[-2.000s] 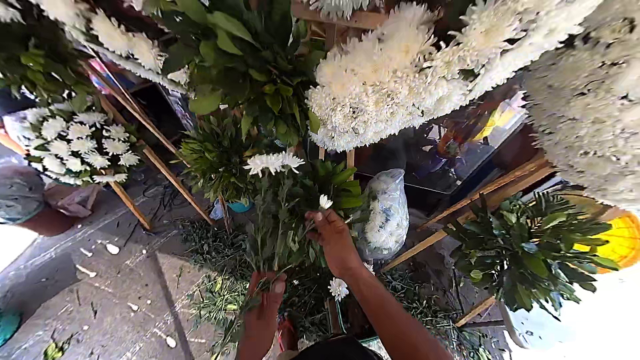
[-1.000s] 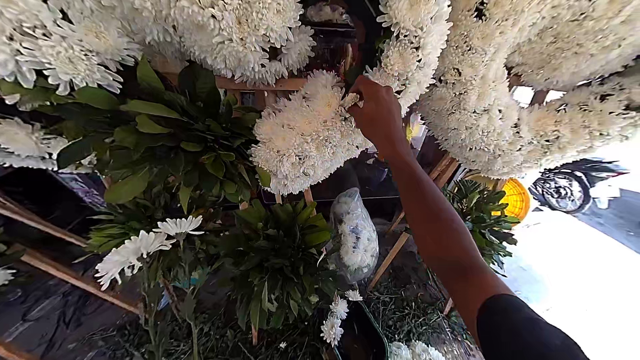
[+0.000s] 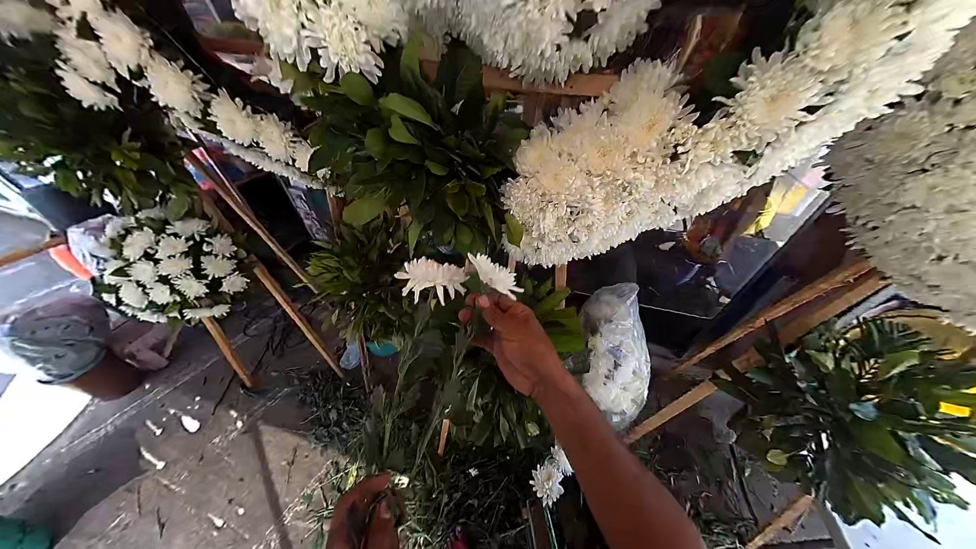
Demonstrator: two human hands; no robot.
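Note:
My left hand (image 3: 366, 512), low in the view, is closed around the lower stems of white chrysanthemums. My right hand (image 3: 509, 335) pinches a stem just under the head of one white chrysanthemum (image 3: 494, 276). A second white chrysanthemum bloom (image 3: 431, 277) stands close to its left. Leafy green stems (image 3: 404, 381) run between the two hands. Behind and above the right hand are a bunch of broad green leaves (image 3: 427, 152) and a thick mass of white chrysanthemums (image 3: 610, 175).
A clear plastic bag of white flowers (image 3: 616, 358) is beside my right forearm. Wooden stand legs (image 3: 293, 320) slant down at left, near a round arrangement of white flowers (image 3: 174, 267). Leafy greenery (image 3: 862, 404) stands at right. Cut stems and petals litter the pavement (image 3: 183, 473).
One second ago my right arm reached up to the white flower mass; now that hand is back at the stems, under a bloom. The view has swung back and shows the left hand again.

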